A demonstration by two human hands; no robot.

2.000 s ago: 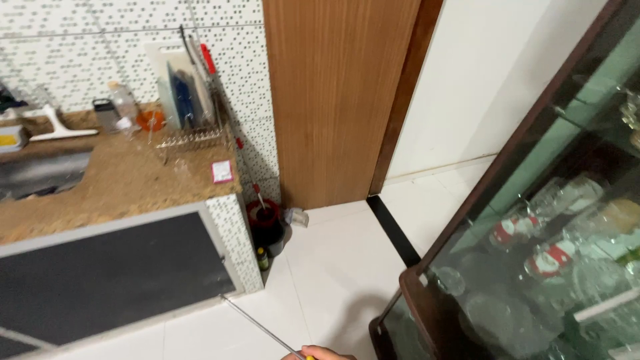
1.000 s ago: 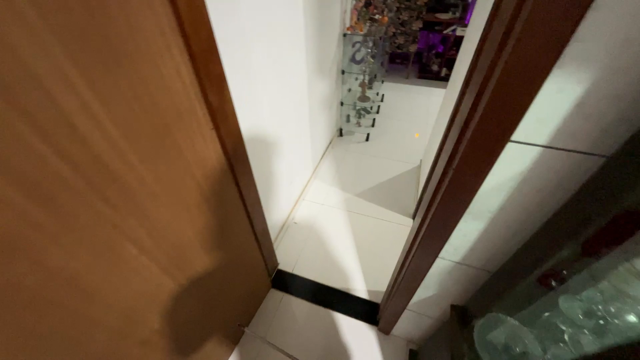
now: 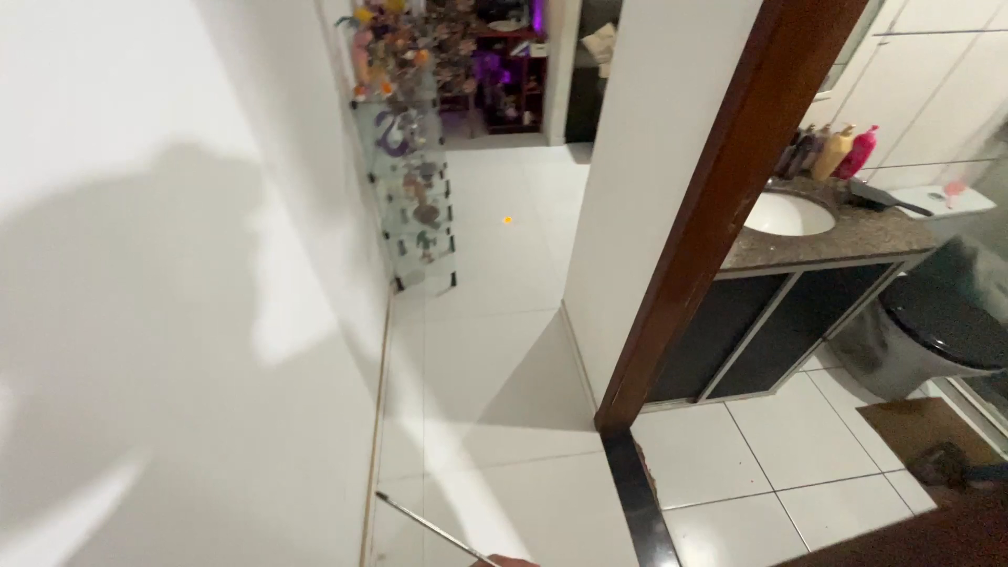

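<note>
At the bottom edge, a small part of my right hand shows, closed around a screwdriver. Its long thin metal shaft points up and to the left, with a dark tip over the floor beside the left wall's base. The handle is out of view. My left hand is not in view.
A white wall runs along the left, with a glass shelf stand of ornaments farther on. On the right, a wooden door frame and black threshold border a bathroom with a washbasin, toilet and brown mat.
The view has moved from the kitchen counter, past a wooden door, to a corridor beside a bathroom. The screwdriver is still in my hand.
</note>
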